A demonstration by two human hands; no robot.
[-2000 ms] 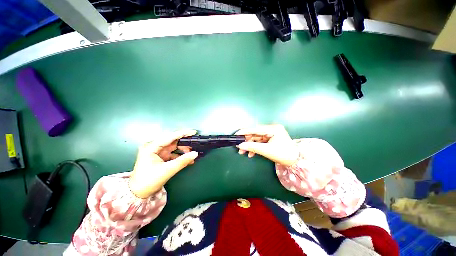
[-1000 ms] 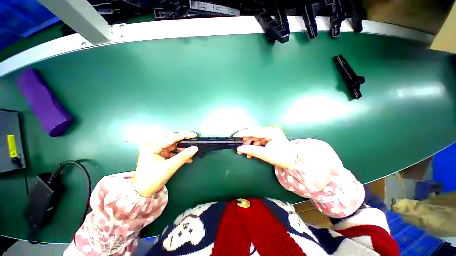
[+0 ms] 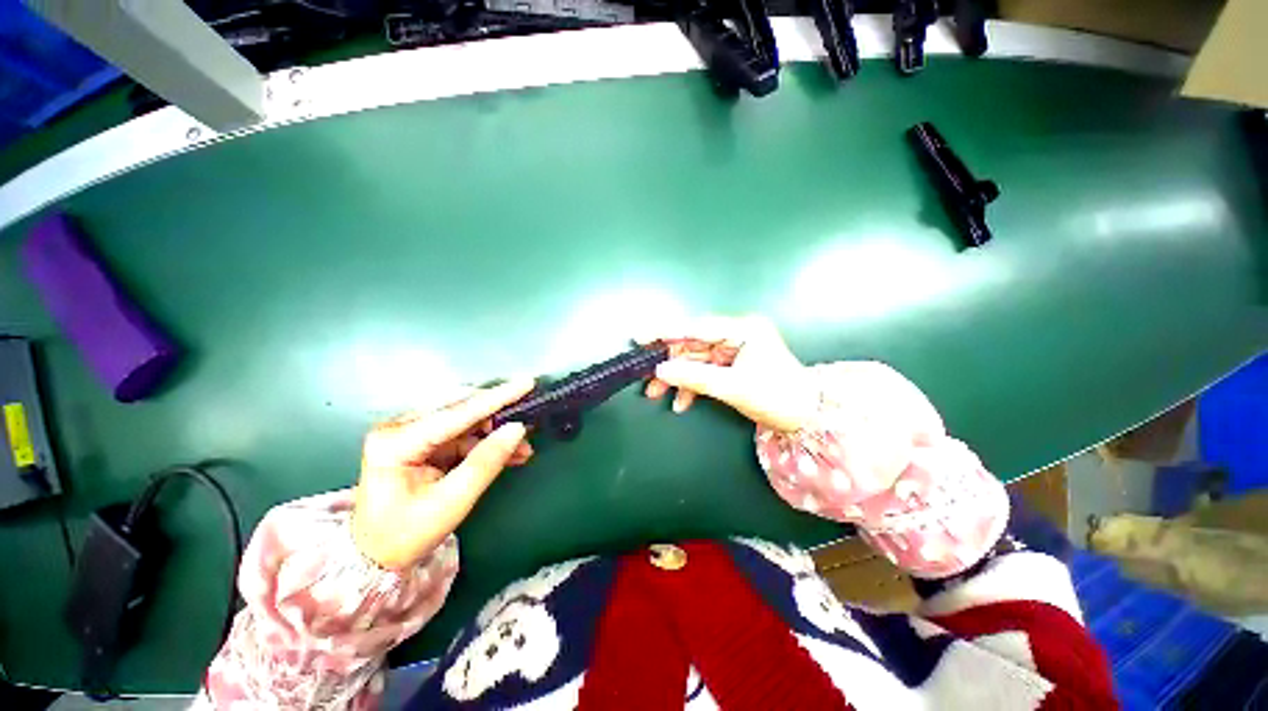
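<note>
A slim black plastic part (image 3: 591, 388) is held between my two hands above the green tabletop (image 3: 459, 236). It tilts, with its right end higher in view, and a small round ear shows on its lower edge. My left hand (image 3: 434, 470) grips its left end between thumb and fingers. My right hand (image 3: 726, 372) grips its right end the same way. My fingers hide both ends. A lone black part (image 3: 954, 186) lies apart on the right of the green top.
Several black parts (image 3: 837, 39) lie across the white rail (image 3: 487, 81), a heap behind it. A pale post (image 3: 160, 56) stands upper left. A purple roll (image 3: 98, 308), a black adapter (image 3: 114, 576) with cable and a grey box (image 3: 22, 424) are at left. Cartons (image 3: 1231, 56) show upper right.
The held part has gone from level to tilted, its right end raised in view, and its round ear now shows. The whole view has shifted slightly.
</note>
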